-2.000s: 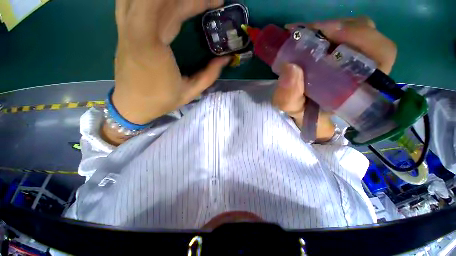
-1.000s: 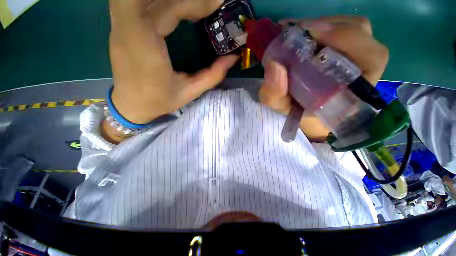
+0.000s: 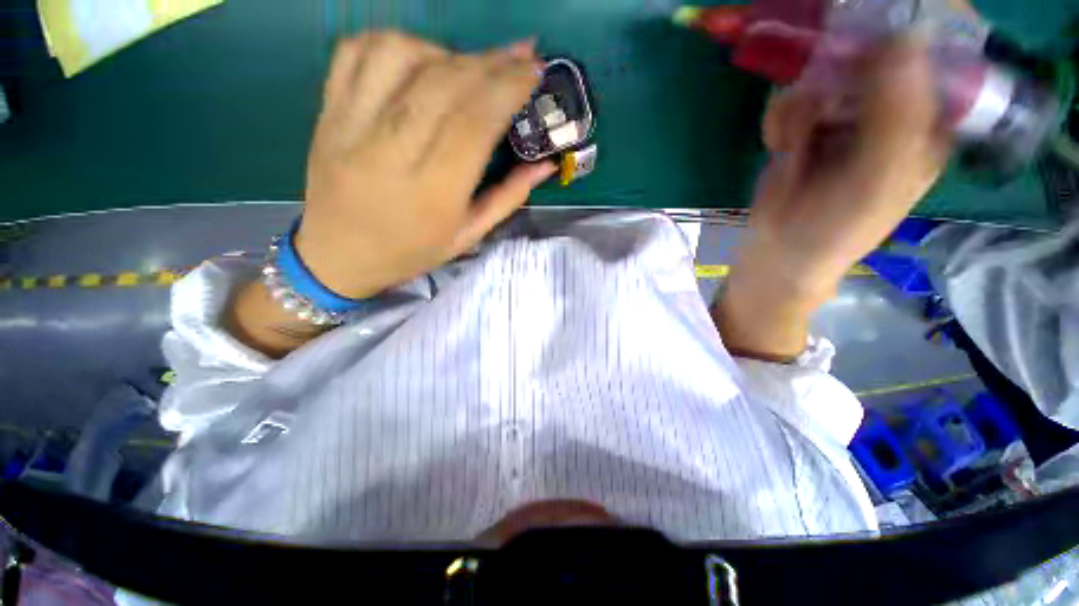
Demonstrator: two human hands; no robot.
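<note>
The black watch housing [image 3: 554, 116] with a shiny rim lies open side up, pale parts inside. A gold-ended flex cable [image 3: 577, 162] sticks out at its lower right corner. My left hand [image 3: 414, 154] grips the housing's left side between thumb and fingers. My right hand [image 3: 840, 166] is blurred at the right, on the glue syringe [image 3: 799, 42] with its red fluid. The syringe's yellow-green needle tip [image 3: 686, 15] points left, apart from the housing. The syringe's rear is blurred.
The green bench mat [image 3: 178, 142] lies under the work. White paper sheets with yellow edges [image 3: 112, 26] are at the upper left. Another person's pale sleeve [image 3: 1006, 296] is at the right edge. Blue bins [image 3: 941, 432] stand at the lower right.
My right hand has moved the syringe away from the housing, up and to the right. My left hand still holds the housing, now slightly lower in view.
</note>
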